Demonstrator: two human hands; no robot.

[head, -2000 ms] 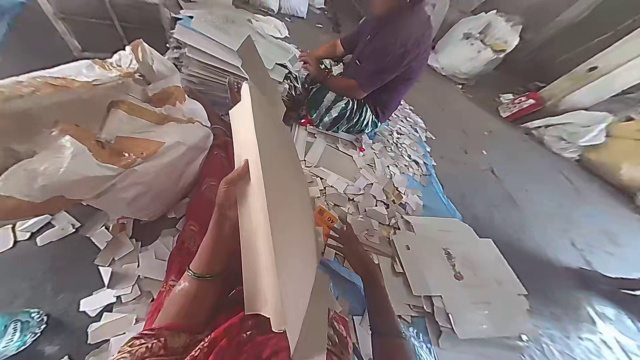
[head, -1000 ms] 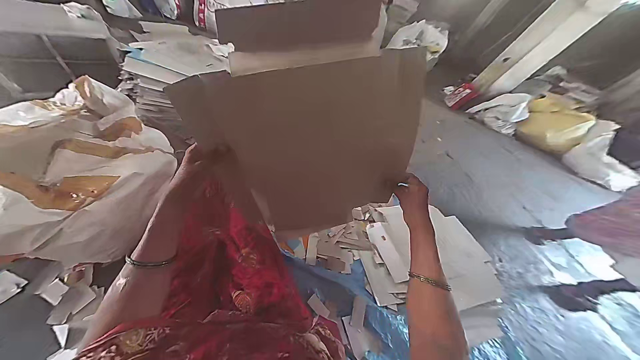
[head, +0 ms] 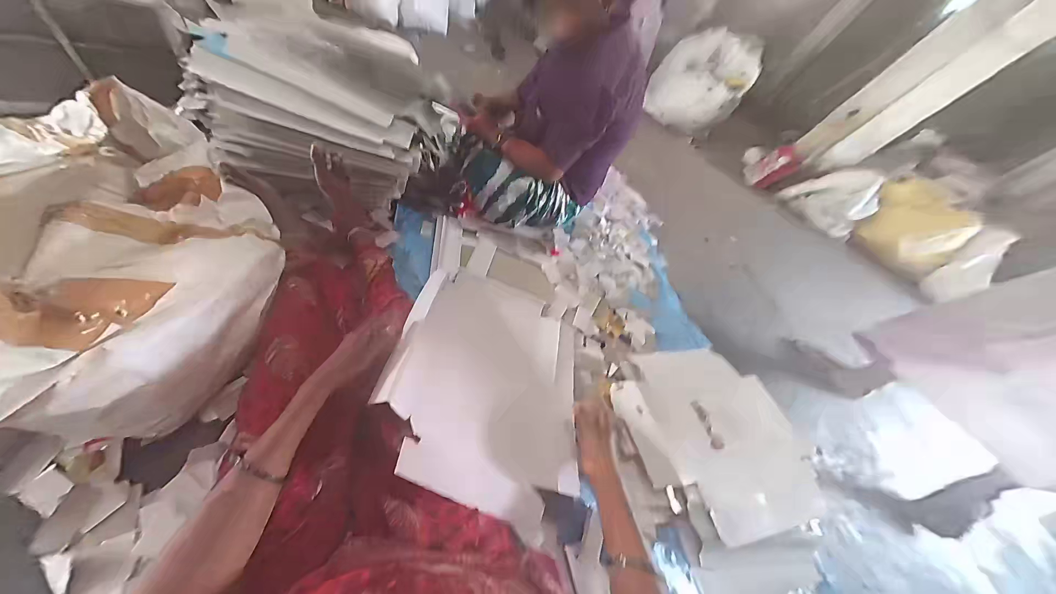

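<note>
A flattened white cardboard carton sheet (head: pixel 495 371) lies in front of me, beside and partly over the red patterned cloth on my legs. My left hand (head: pixel 375 334) is at the sheet's left edge, blurred, so its grip cannot be made out. At the right edge is my right hand (head: pixel 596 421), fingers bent and close to the board; whether they grip it is unclear. Right of that hand, another flattened carton (head: pixel 726 437) with printing lies on top of further pieces.
A large white sack (head: pixel 165 363) with brown patches bulges at left. Stacked cardboard sheets (head: pixel 305 99) stand behind it. A person in a purple top (head: pixel 577 107) sits ahead beside scattered card scraps (head: pixel 610 239). Sacks (head: pixel 916 223) lie at far right; part of another person shows at the right edge.
The large sheet, held up between both hands one second ago, is now down low with its white face showing. My hands have lowered. The view has shifted.
</note>
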